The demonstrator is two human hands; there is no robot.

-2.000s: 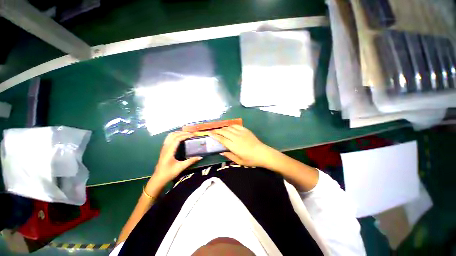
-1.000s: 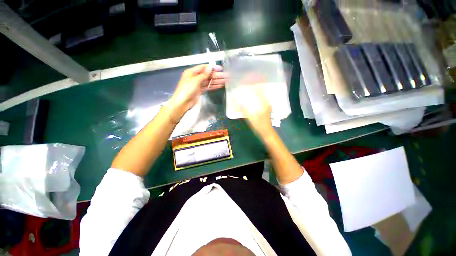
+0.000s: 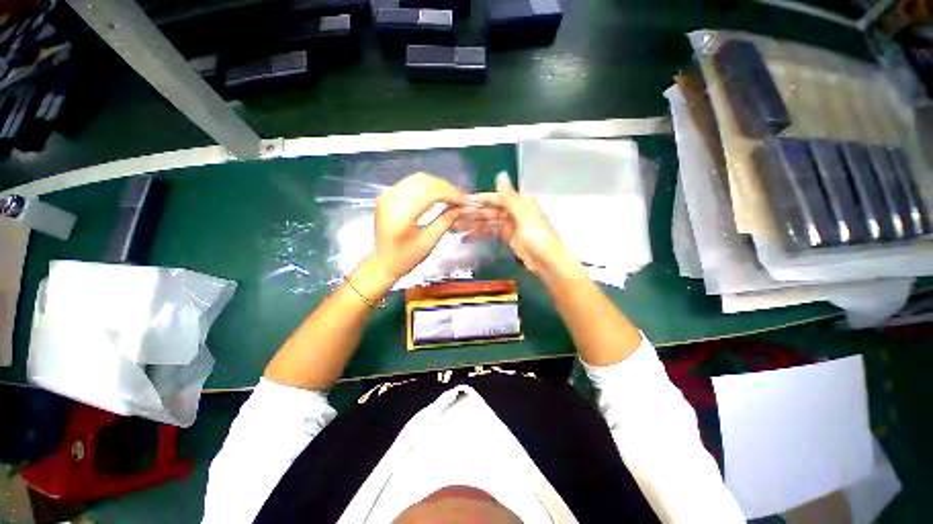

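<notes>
A device housing (image 3: 465, 322) with a glossy top lies in the yellow-edged fixture (image 3: 462, 289), whose orange-red bar runs along its far side, near the bench's front edge. My left hand (image 3: 417, 220) and my right hand (image 3: 520, 225) are together above the bench, beyond the fixture, fingers meeting. Something thin and clear seems to be between the fingertips, but it is too faint to tell what; glare lies behind it. The film sheet stack (image 3: 585, 205) lies right of my hands. A clear plastic sheet (image 3: 353, 230) lies under and left of my left hand.
A blister tray (image 3: 839, 133) with dark housings sits on interleaf sheets (image 3: 706, 220) at far right. A white plastic bag (image 3: 118, 333) and a spare dark block (image 3: 135, 220) are at left. More housings (image 3: 446, 59) stand beyond the white rail (image 3: 440, 136). Red stools and white sheets are below.
My hands left the housing in the fixture and moved out over the bench. My right hand has come back from the film stack to meet my left hand. The view has shifted.
</notes>
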